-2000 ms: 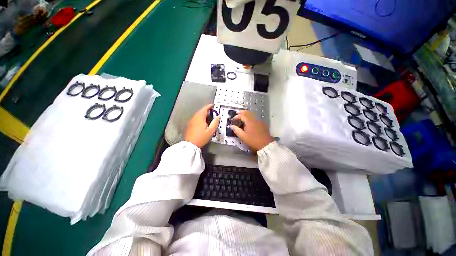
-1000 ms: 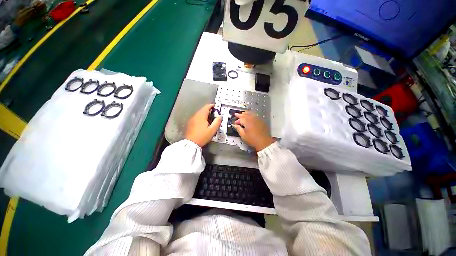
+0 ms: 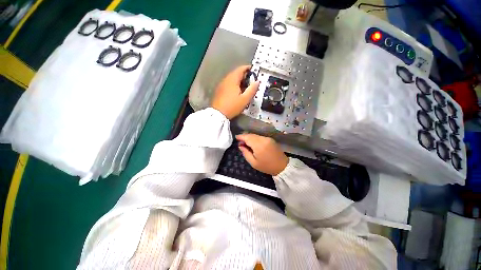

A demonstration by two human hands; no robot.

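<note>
My left hand (image 3: pixel 232 95) is at the left edge of the perforated base plate (image 3: pixel 301 68), its thumb and fingers closed on a black ring (image 3: pixel 250 79) that they partly cover. The black fixture (image 3: pixel 275 105) lies at the middle of the plate, right of that hand. A ring (image 3: pixel 276 95) sits in the fixture's round seat, with a small red light spot just behind it. My right hand (image 3: pixel 263 153) is over the keyboard (image 3: pixel 237 164), in front of the plate, fingers curled. No part shows in it; its fingertips are partly hidden.
The left tray stack (image 3: pixel 89 100) holds several rings at its far end. The right tray stack (image 3: pixel 369 111) holds several more, beside the button panel (image 3: pixel 393 46) with its red light. A mouse (image 3: pixel 358 182) is right of the keyboard. A spare block (image 3: pixel 262 22) and loose ring (image 3: pixel 279 28) lie behind the plate.
My right hand has left the fixture and come back to the keyboard, uncovering the ring in the fixture. My left hand still holds its ring beside the fixture. The view has tilted down.
</note>
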